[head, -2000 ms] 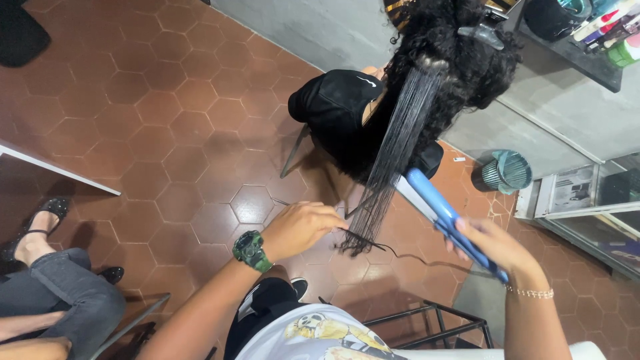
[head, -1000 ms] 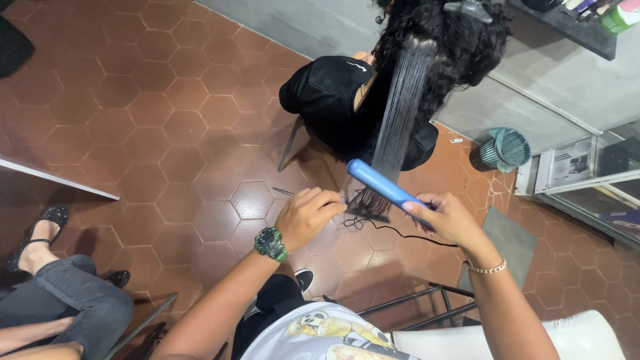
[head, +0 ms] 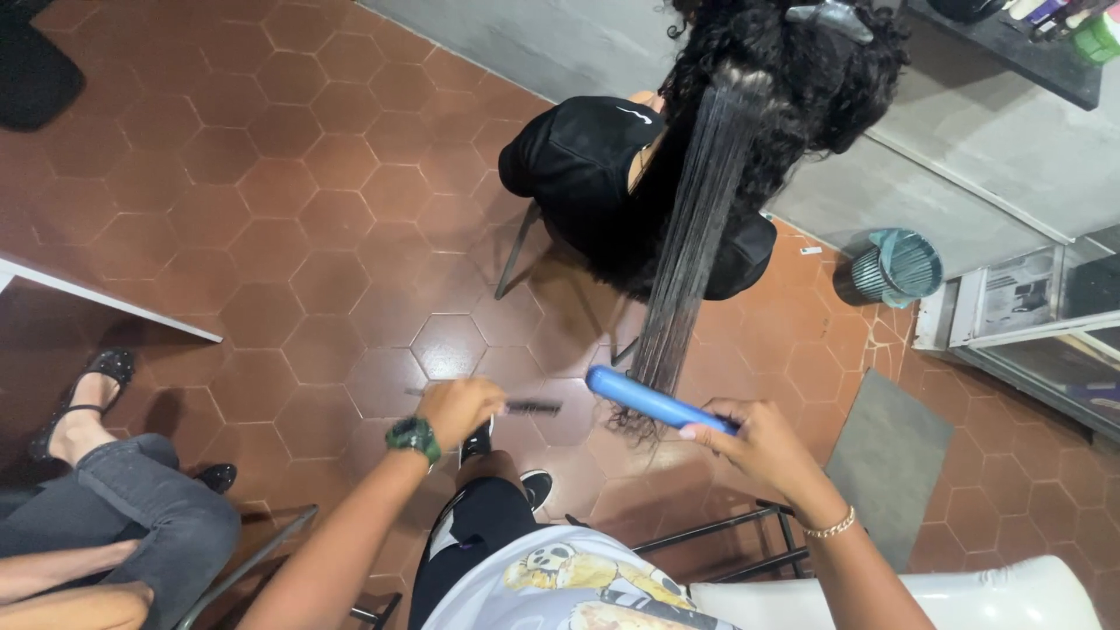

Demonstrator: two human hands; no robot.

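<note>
My right hand [head: 757, 437] grips a blue hair straightener [head: 656, 400], which lies across the lower part of a straightened section of dark hair [head: 700, 219]; the curly ends stick out below it. My left hand [head: 459, 409] holds a dark comb [head: 532, 407] to the left of the straightener, apart from the hair. The hair belongs to a seated person in a black top [head: 582, 153], whose other hair is curly and pinned up with a hair clip [head: 831, 19].
A wastebasket [head: 892, 267] stands by the wall at right, near a glass-fronted cabinet [head: 1015, 297]. A dark shelf [head: 1015, 52] holds bottles. Another person's legs [head: 149, 499] are at lower left. A white padded seat [head: 901, 604] is at lower right.
My left hand, beside the hair ends a second ago, has moved left away from them. The straightener has slid from higher on the section down to near its ends.
</note>
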